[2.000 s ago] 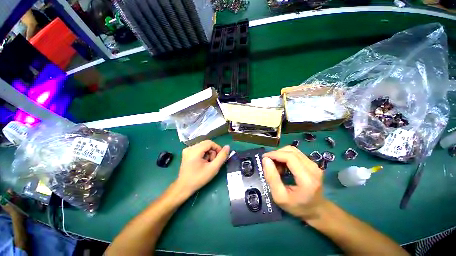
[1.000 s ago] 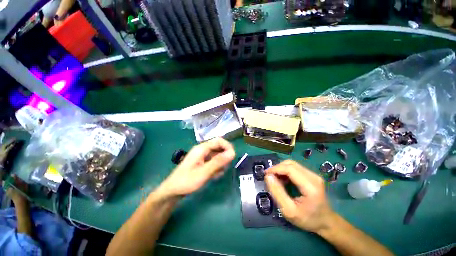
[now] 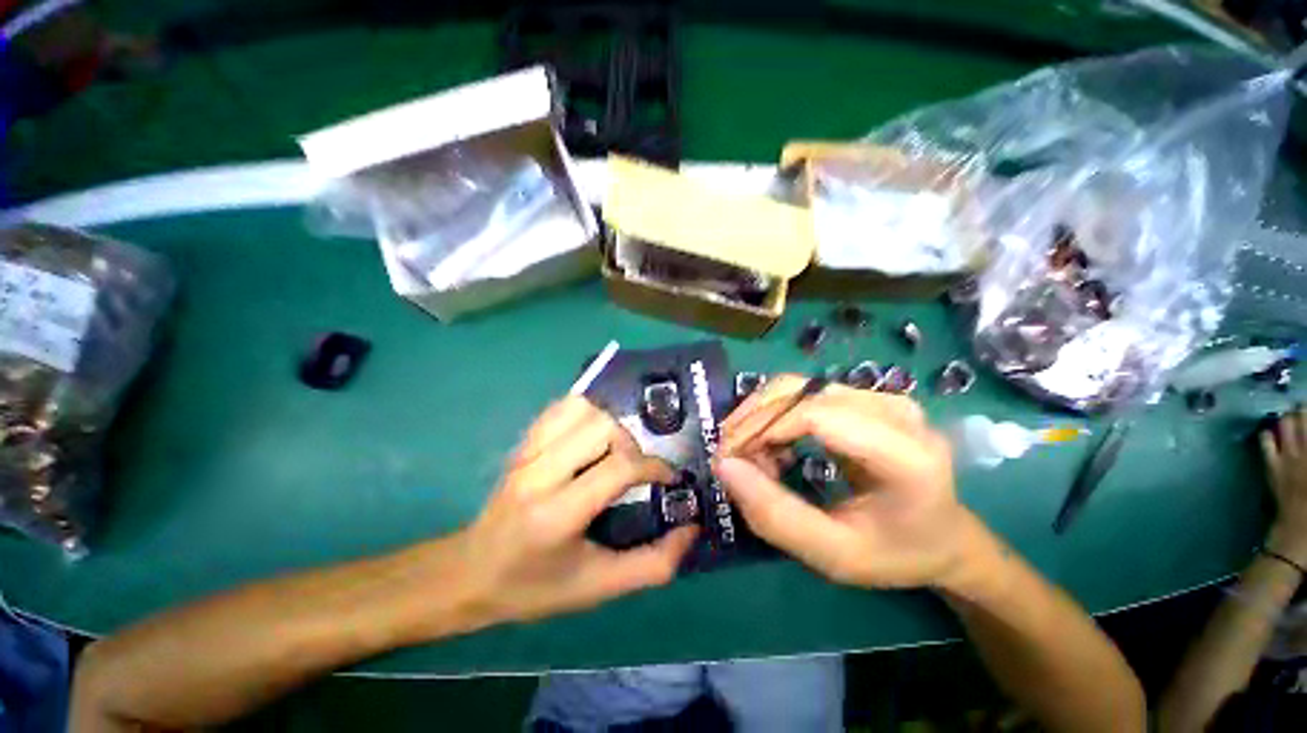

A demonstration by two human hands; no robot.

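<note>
The flat black fixture [image 3: 626, 384] with white lettering lies under my hands and is partly covered. A small dark housing [image 3: 661, 404] sits in its upper nest. Another small housing [image 3: 680, 504] is at the lower nest. My left hand [image 3: 581, 501] rests on the fixture, thumb and index finger on opposite sides of the lower housing. My right hand [image 3: 853, 480] pinches a thin dark tool [image 3: 797, 407] like a pen, with its fingertips beside the lower housing. The tool's tip is too small to make out.
Three open cartons [image 3: 710, 304] stand behind the fixture. Loose housings [image 3: 956, 377] and a needle-tip bottle [image 3: 995, 440] lie right, near a clear parts bag [image 3: 1054, 337] and dark slim tool [image 3: 1092, 477]. A black cap [image 3: 334, 360] and full bag [image 3: 65, 372] lie left. Another person's hand [image 3: 1286, 465] is far right.
The view has moved closer to the bench. My left hand has come onto the fixture beside the lower nest. A thin dark tool now shows in my right hand. Another person's hand has appeared at the right.
</note>
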